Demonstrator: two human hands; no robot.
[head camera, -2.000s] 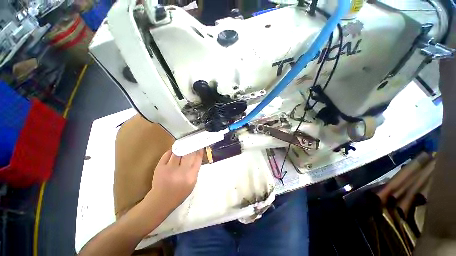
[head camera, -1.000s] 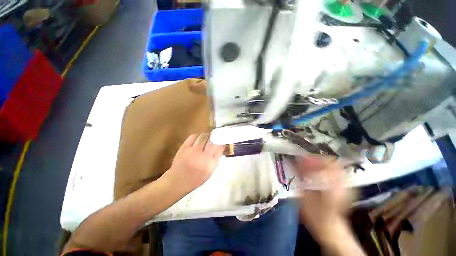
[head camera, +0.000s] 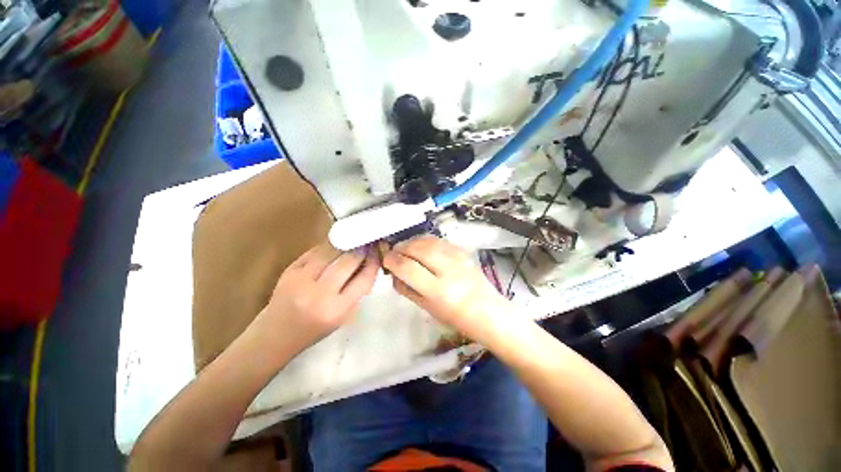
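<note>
The brown bag panel (head camera: 247, 249) lies flat on the white table, its right part hidden behind the machine head and my hands. My left hand (head camera: 318, 288) is on the panel's near right edge, fingertips pinched at that edge just below the white guard (head camera: 383, 226). My right hand (head camera: 438, 277) meets it there, its fingertips also closed on the panel's edge. The fingers hide the exact spot held. The presser foot area (head camera: 426, 166) of the sewing machine (head camera: 516, 55) is just behind the fingertips.
A blue air hose (head camera: 553, 106) crosses the machine head. A reddish-pink tool (head camera: 491, 267) lies right of my right hand. Brown panels (head camera: 784, 369) stand in a stack at lower right. A blue bin (head camera: 242, 112) is behind the table (head camera: 152, 277); a red container (head camera: 41, 241) is at left.
My right hand, out of view at first and then blurred at the right, has come in beside my left hand at the panel's edge. The camera view has also shifted.
</note>
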